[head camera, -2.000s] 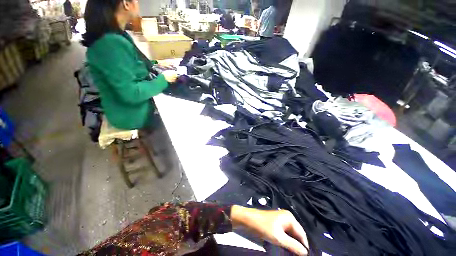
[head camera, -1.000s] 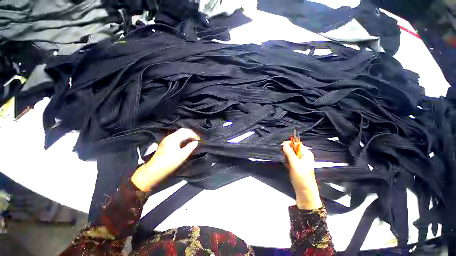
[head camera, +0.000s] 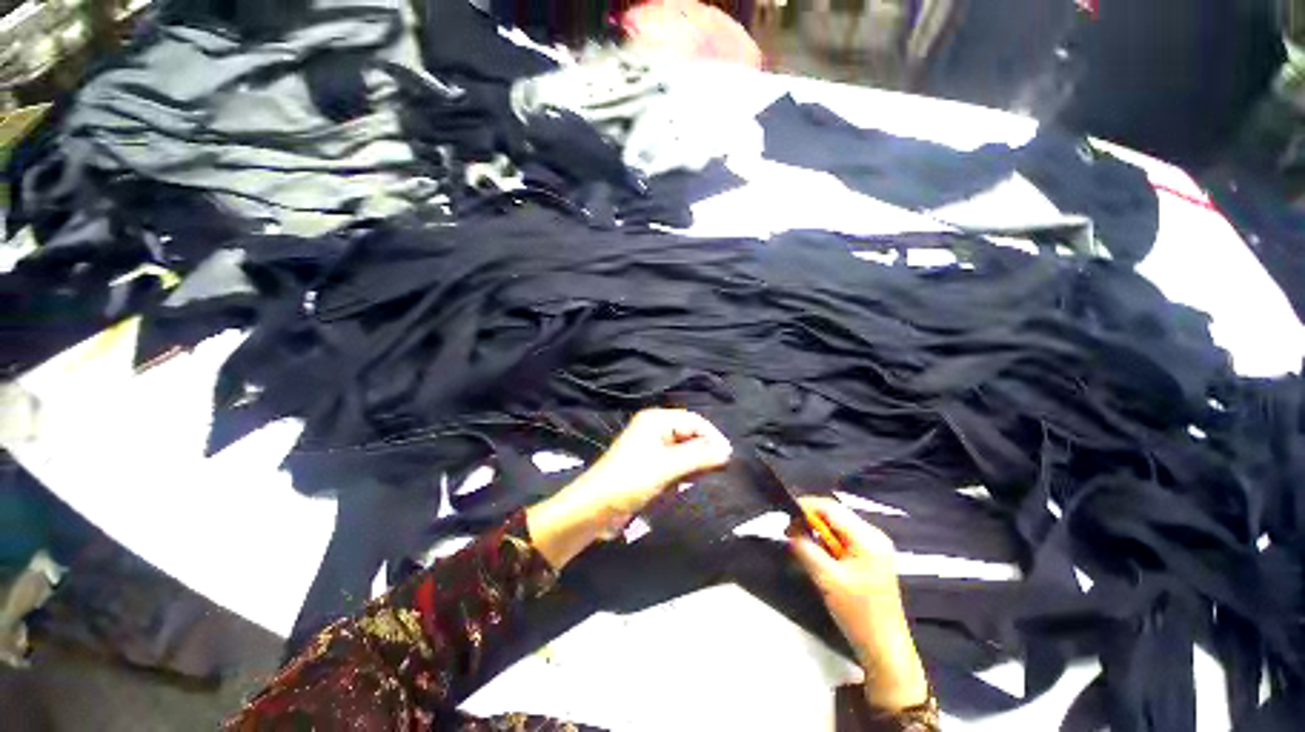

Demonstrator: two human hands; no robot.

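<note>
A heap of long dark navy strips (head camera: 687, 315) lies tangled across the white table (head camera: 158, 472). My left hand (head camera: 651, 465) is over the near edge of the heap, fingertips pinched on a dark strip. My right hand (head camera: 856, 572) is just to its right and a little nearer to me, closed around small orange snips (head camera: 823, 532). The snips point up and left toward the left fingertips. A dark strip runs between the two hands. The metal tip of the snips is hard to make out against the dark cloth.
Grey crumpled cloth (head camera: 258, 122) lies at the upper left, with paler cloth (head camera: 616, 107) beside it. A wider dark panel (head camera: 902, 150) lies on the far side of the table. A pink-red item (head camera: 694, 32) shows at the top. The table's curved edge runs at lower left.
The view has swung from the room down to the table, then tilted up slightly. Since one second ago, my hands have come closer together; the orange snips are now near the left fingertips.
</note>
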